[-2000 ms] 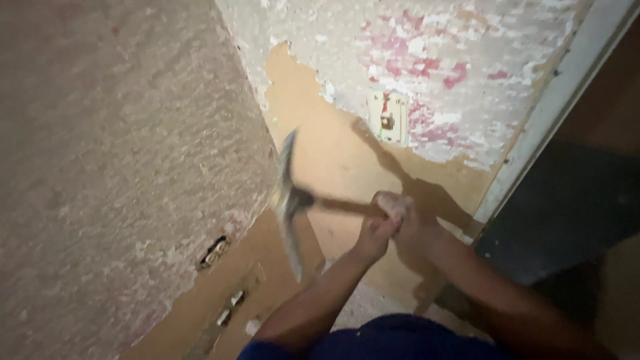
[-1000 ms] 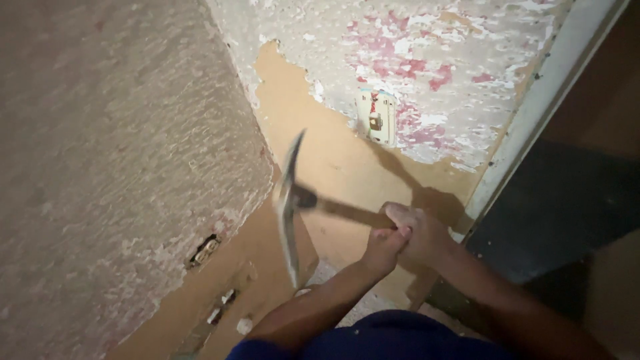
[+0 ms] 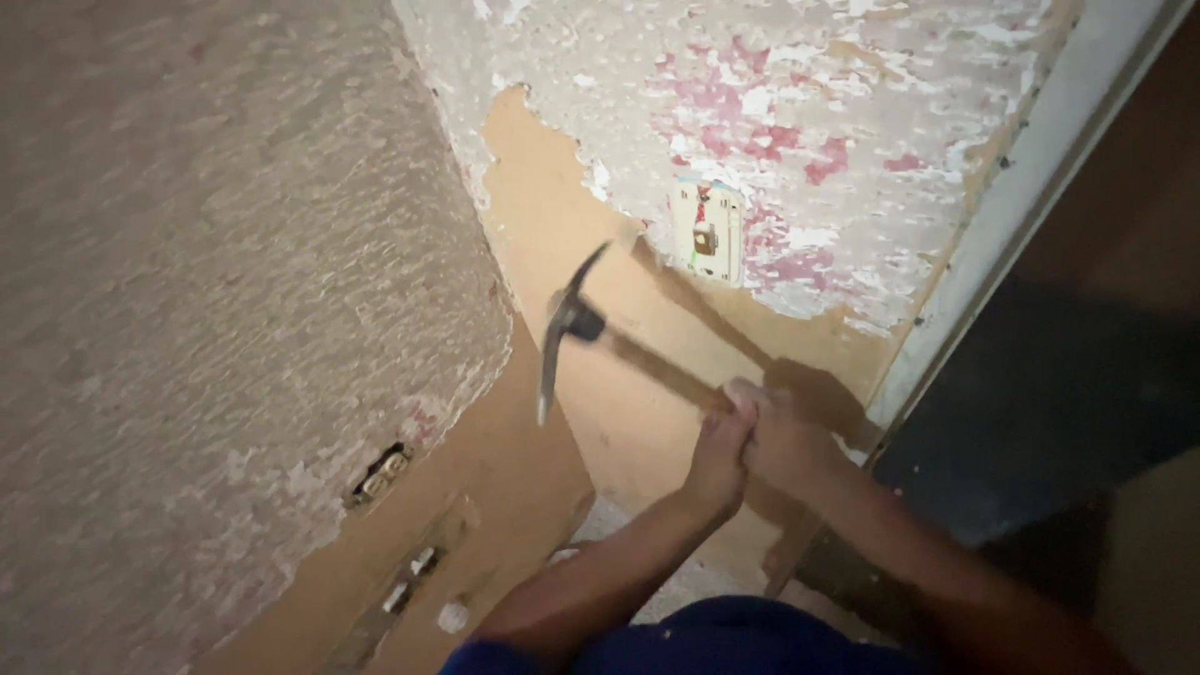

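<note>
Both hands grip the wooden handle of a pickaxe [image 3: 572, 323] near its lower end. My left hand [image 3: 720, 459] wraps the handle beside my right hand [image 3: 773, 427], and the two touch. The dark curved head, with a pointed arm up and another down, is at the upper left end of the handle, in front of the bare tan lower part of the wall [image 3: 619, 281]. Whether the head touches the wall I cannot tell. Above and right of it, an uncovered switch or outlet box plate [image 3: 708, 234] sits in the peeling wall.
A rough, flaking wall [image 3: 244, 234] stands at the left, with an uncovered electrical outlet [image 3: 380, 476] low on it. Below that, openings [image 3: 410, 581] show in the tan surface. A pale door frame [image 3: 1012, 206] runs along the right beside a dark area.
The pickaxe stays in both hands. Its head has changed angle, and its lower arm points more steeply down beside the corner.
</note>
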